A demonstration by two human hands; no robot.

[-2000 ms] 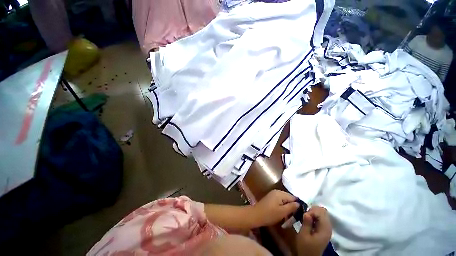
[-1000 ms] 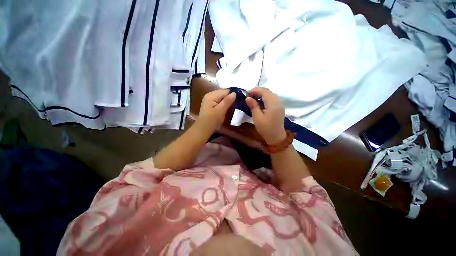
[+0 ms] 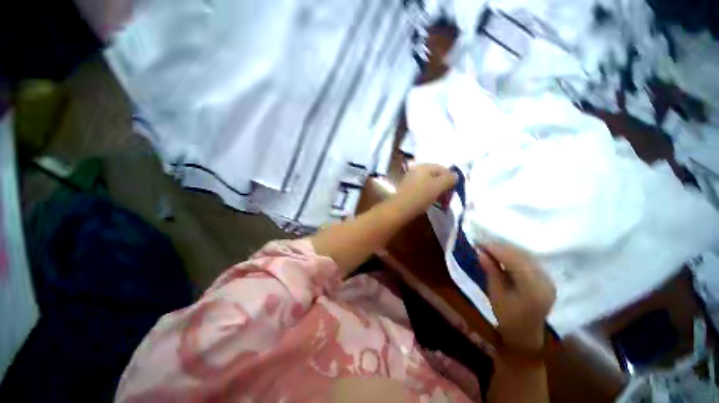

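Note:
A white garment (image 3: pixel 552 173) lies spread on the table in front of me. Its navy bottom band (image 3: pixel 467 256) with a white edge runs between my hands, along the near side. My left hand (image 3: pixel 430 186) pinches the far end of the band. My right hand (image 3: pixel 516 287) holds the band nearer to me, its fingers curled over it. The frame is blurred, and I cannot tell whether snips are in the right palm.
A layered stack of white garments with navy lines (image 3: pixel 260 94) lies to the left. A crumpled pile (image 3: pixel 544 47) is at the far right. A dark phone (image 3: pixel 646 340) and white strips (image 3: pixel 678 386) are at the lower right. A dark blue bundle (image 3: pixel 102 268) is at the left.
My hands have moved apart, and the navy band is now stretched between them. The view has turned, so the stack and the pile show differently.

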